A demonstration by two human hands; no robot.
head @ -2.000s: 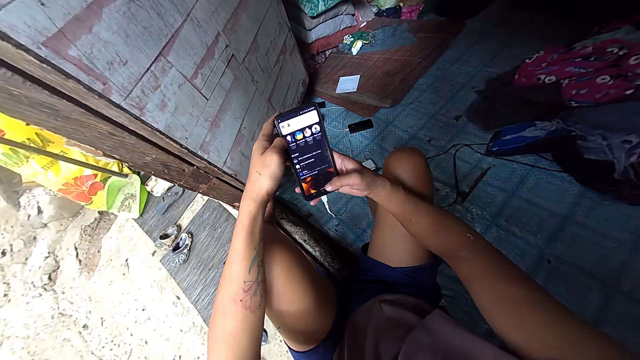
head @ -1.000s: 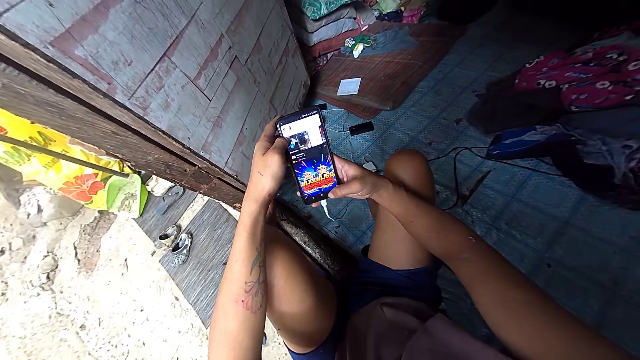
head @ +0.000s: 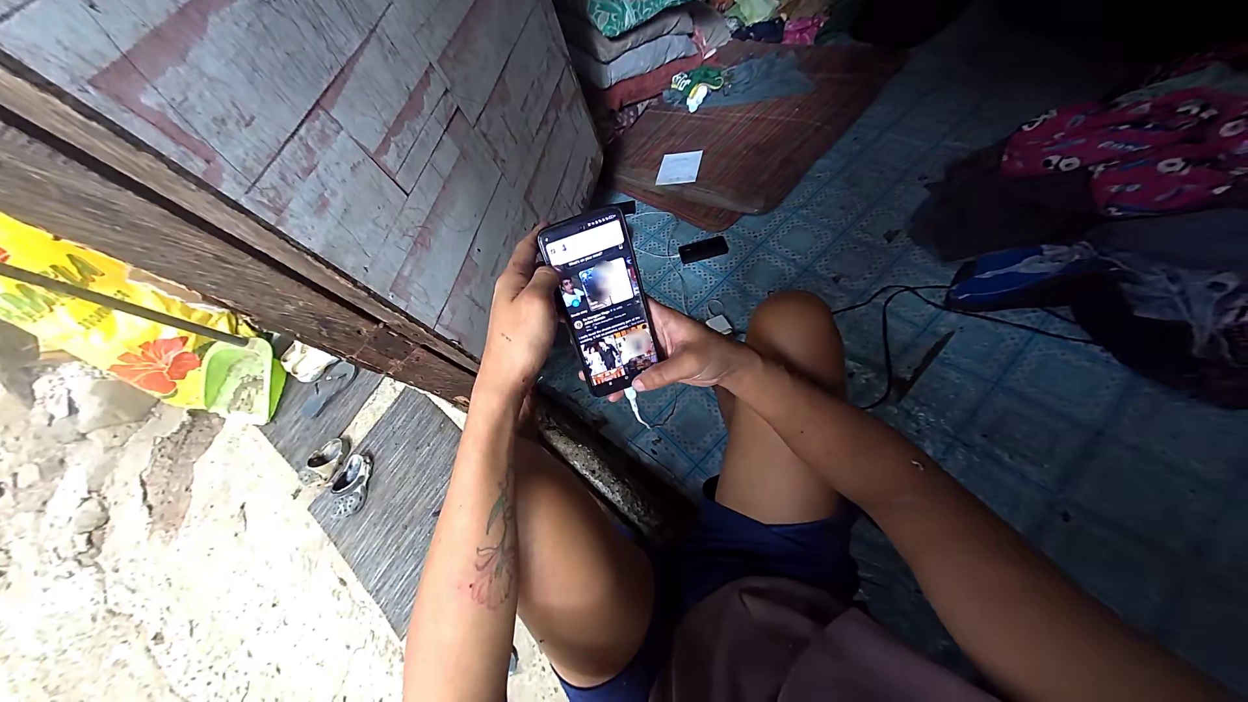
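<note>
A dark smartphone (head: pixel 603 302) is held upright between both hands above my legs, its lit screen showing a feed with pictures. My left hand (head: pixel 524 312) grips its left edge, the thumb at the upper left of the screen. My right hand (head: pixel 687 351) holds the lower right edge, with the thumb near the bottom of the screen. A white charging cable (head: pixel 636 405) is plugged into the phone's lower end. Beyond the hands, a small black device (head: pixel 703 251) and a white charger (head: pixel 720 324) lie on the blue patterned floor.
A wooden wall panel (head: pixel 390 107) stands at the left. A woven mat (head: pixel 741 146) bears a white card (head: pixel 680 168). Piled clothes (head: pixel 1150 156) and a black cord (head: pixel 885 322) lie right. Clogs (head: pixel 351 483) and a green dustpan (head: pixel 239 380) are outside at left.
The phone's screen content has changed between the frames. Both hands keep their hold on the phone in about the same place.
</note>
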